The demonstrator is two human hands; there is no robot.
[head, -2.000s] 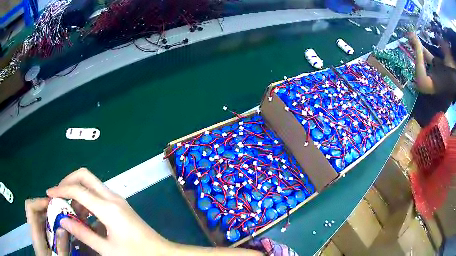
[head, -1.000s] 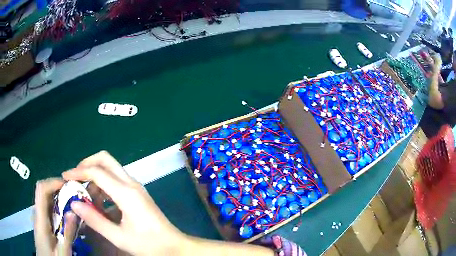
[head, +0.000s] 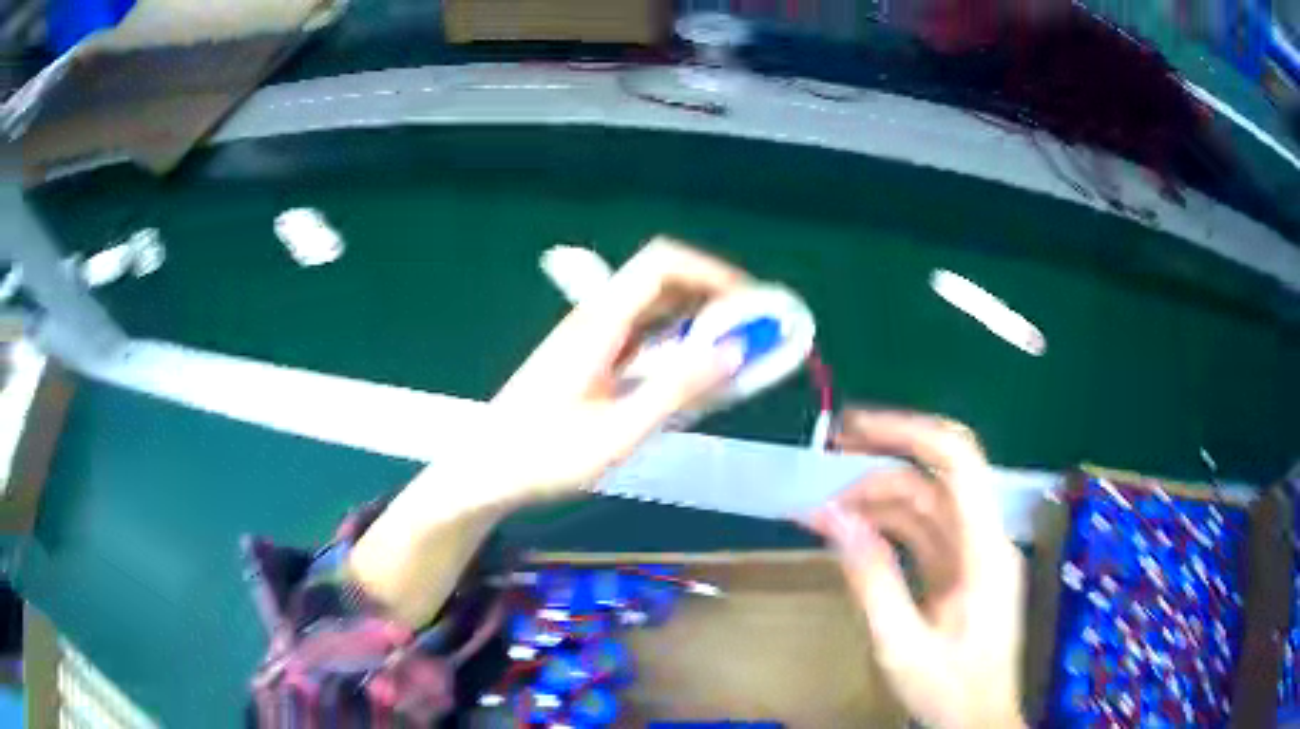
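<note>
My left hand (head: pixel 613 363) holds a white oval housing shell (head: pixel 788 328) over the rail at the belt's near edge. A blue battery cell (head: pixel 759 339) shows in the shell, partly under my thumb. A red lead (head: pixel 820 382) runs from the shell to a small white connector (head: pixel 823 430) beside my right hand's fingertips. My right hand (head: pixel 927 541) is blurred, with fingers curled; whether it grips the connector is unclear. Below my hands an open battery carton (head: pixel 770 634) holds loose blue cells (head: pixel 578 662) at its left part.
White pieces lie on the green belt (head: pixel 456 200), including a flat cover plate (head: pixel 987 311) at right and a shell (head: pixel 308 237) at left. A white rail (head: pixel 285 406) separates belt and worktop. A full battery carton (head: pixel 1155 598) stands at right. Red wires lie beyond the belt.
The view has swung left, bringing the partly empty carton into sight. The shell is now in my left hand, held out over the rail, and my right hand has come away from it.
</note>
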